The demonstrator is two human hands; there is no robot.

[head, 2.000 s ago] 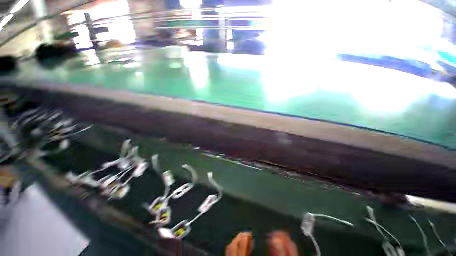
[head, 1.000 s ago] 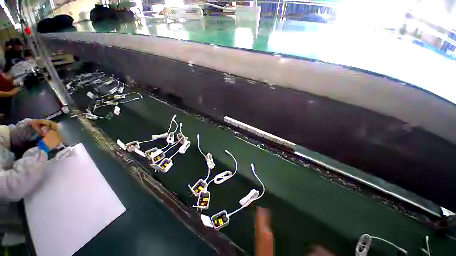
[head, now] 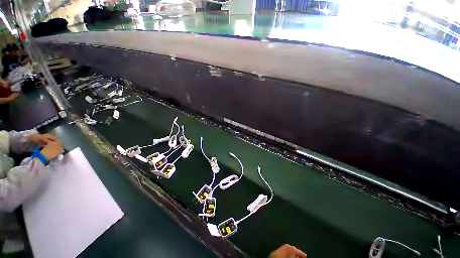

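Note:
Several open white power adapters with yellow parts inside lie on the dark green conveyor belt. The nearest adapter has a white flap beside it and a coiled white cord behind it. Two more adapters lie together just beyond it, one of them at the near rail. What appears to be my left hand shows only as a few fingers at the bottom edge, right of the nearest adapter and apart from it. The rest is cut off, so its grip is hidden. My right hand is out of the picture.
Another group of adapters and a farther cluster lie up the belt. A coiled cord is at the lower right. A white sheet lies on the left bench by another person's hands. A dark side wall runs behind.
The view has swung left and steadied since the first frame. Two hands showed at the bottom earlier; now only one does, lower down. The nearby adapters keep their arrangement on the belt.

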